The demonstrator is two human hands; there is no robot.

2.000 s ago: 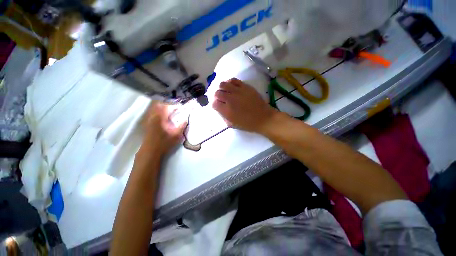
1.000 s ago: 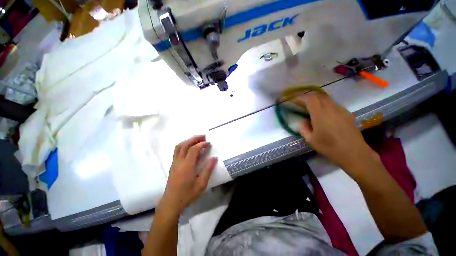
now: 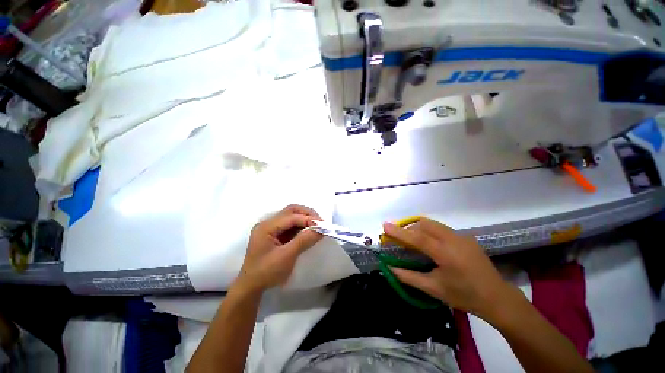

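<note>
My right hand [image 3: 445,266] holds the scissors [image 3: 368,241] by their yellow and green handle loops at the table's front edge, with the blades pointing left. My left hand [image 3: 281,244] pinches the edge of a white fabric panel [image 3: 248,204] at the blade tips. The panel lies on the table left of the needle and hangs over the front edge. Whether the blades are closed on the cloth is too small to tell.
The white sewing machine [image 3: 481,73] stands behind my hands, its presser foot [image 3: 386,135] lit. An orange-handled tool [image 3: 578,177] lies at right. More white panels [image 3: 160,80] lie at back left. Maroon cloth [image 3: 561,306] hangs below the table edge.
My right hand has picked up the scissors from the machine bed and brought them left to the fabric. My left hand has left the needle area and now pinches the panel edge near the front.
</note>
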